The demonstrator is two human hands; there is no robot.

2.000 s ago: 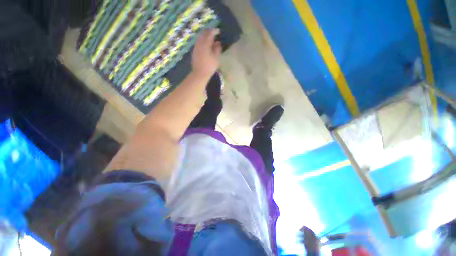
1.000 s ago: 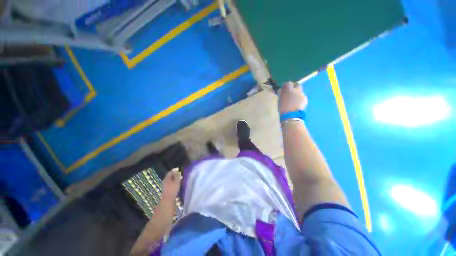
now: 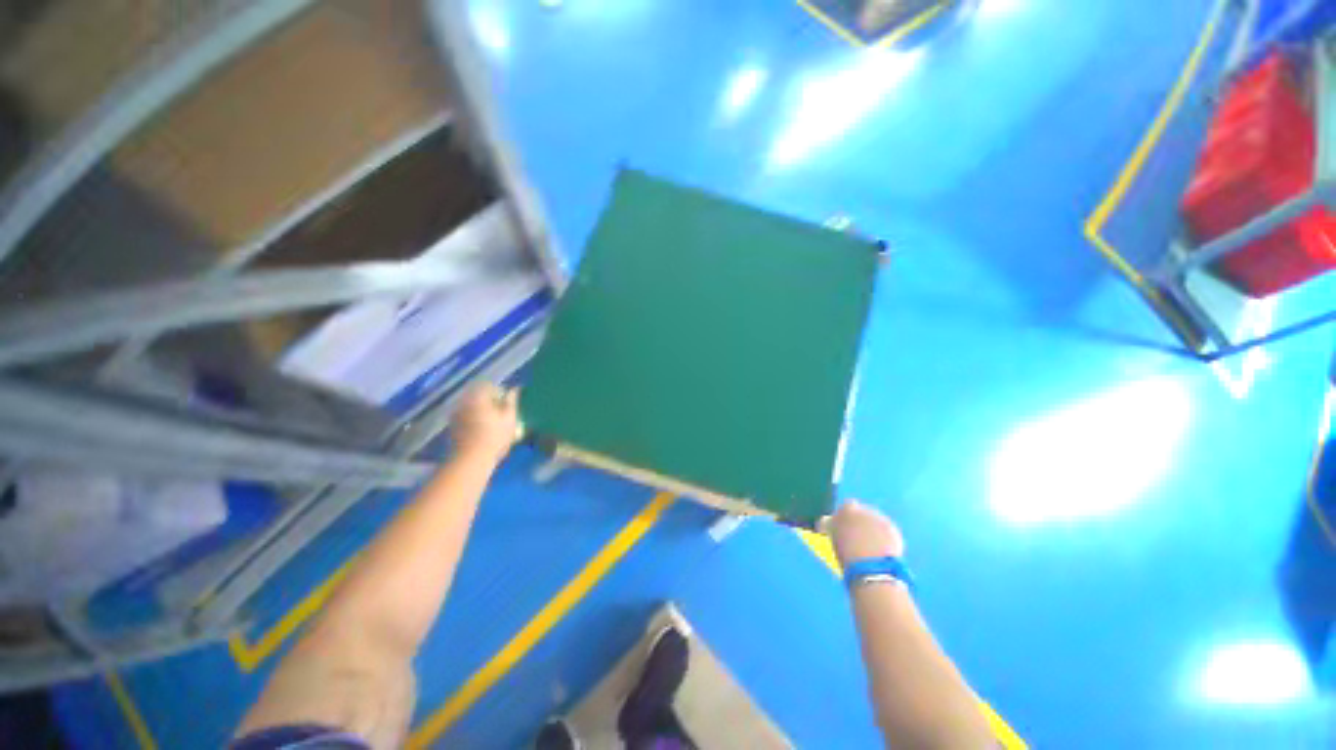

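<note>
The green-topped cart (image 3: 703,344) stands in front of me, its square top plain green with pale edges and dark corners. My left hand (image 3: 488,422) is closed on its near left corner. My right hand (image 3: 865,535), with a blue band at the wrist, is closed on its near right corner. The fingertips are partly hidden at both corners.
A grey metal rack (image 3: 366,286) with brown and white boxes stands close on the left, beside my left hand. Red crates (image 3: 1253,169) sit on a grey frame at the far right. My feet are on a pale platform (image 3: 711,703). Yellow lines cross the blue floor.
The cart top has come to the middle of the view. My left hand has left the board tray and taken the cart's left corner. The board tray is out of view.
</note>
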